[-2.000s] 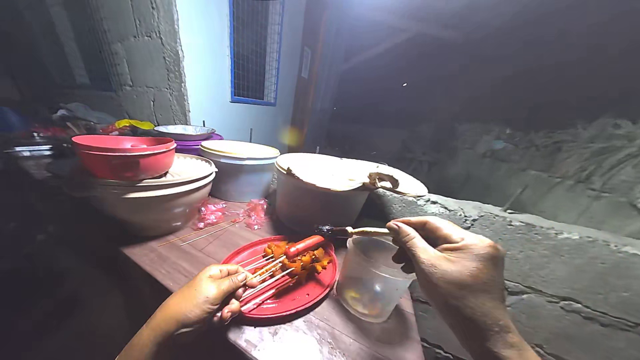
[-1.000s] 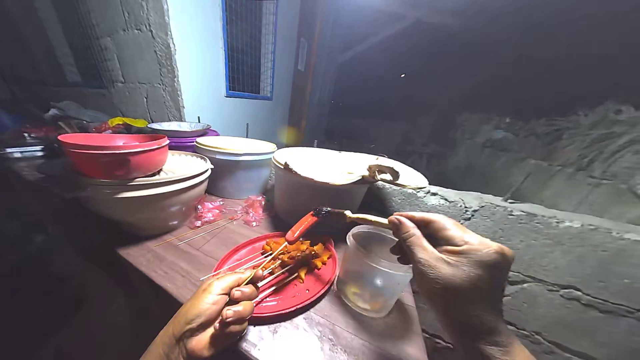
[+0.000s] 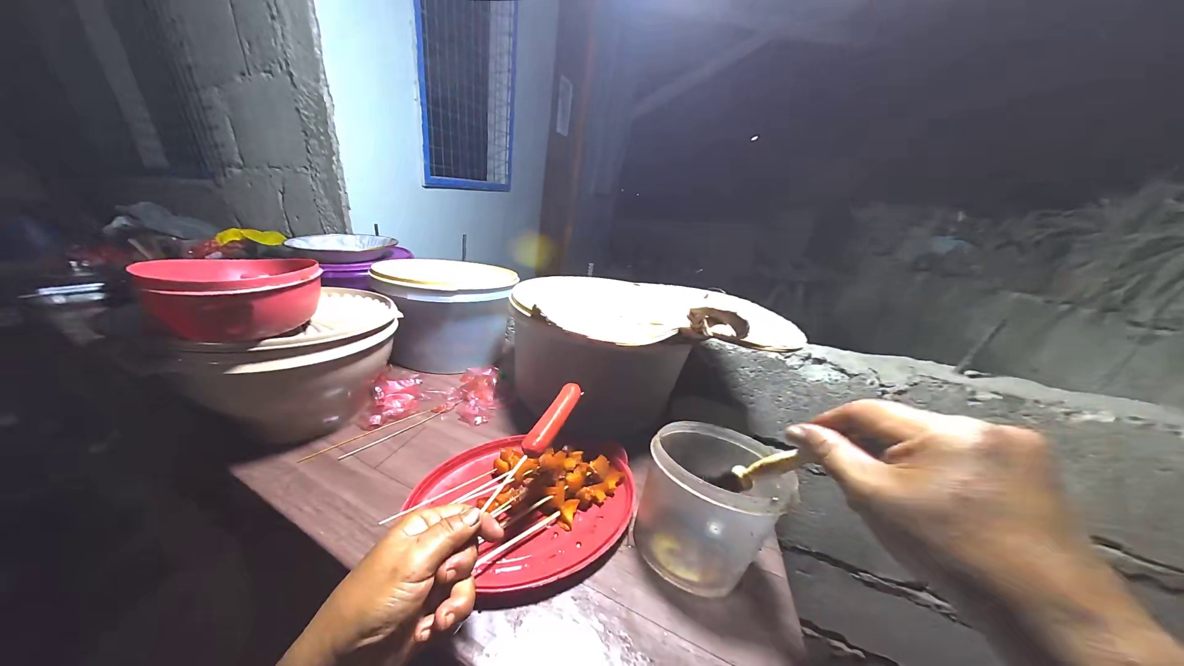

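Note:
My left hand (image 3: 421, 573) pinches thin wooden skewers in front of a red plastic plate (image 3: 606, 541). One skewer carries a red sausage (image 3: 552, 418), tilted up above the plate's far side. Skewered orange-brown food pieces (image 3: 564, 481) lie on the plate. My right hand (image 3: 925, 490), slightly blurred, grips the pale handle of a basting brush (image 3: 772, 465). The brush's dark head is down inside the mouth of a translucent plastic tub (image 3: 694, 536), which stands right of the plate with a little liquid low inside.
Behind the plate are a large lidded bucket (image 3: 592, 370), a smaller lidded bucket (image 3: 444, 324) and a beige lidded bowl (image 3: 287, 398) bearing a red basin (image 3: 227, 301). Pink plastic bags (image 3: 393, 398) and two loose skewers (image 3: 388, 435) lie nearby. A concrete block wall (image 3: 925, 573) borders the table's right side.
The brush was at the sausage in both earlier frames; my right hand has since moved it to the tub. The sausage now points more upright.

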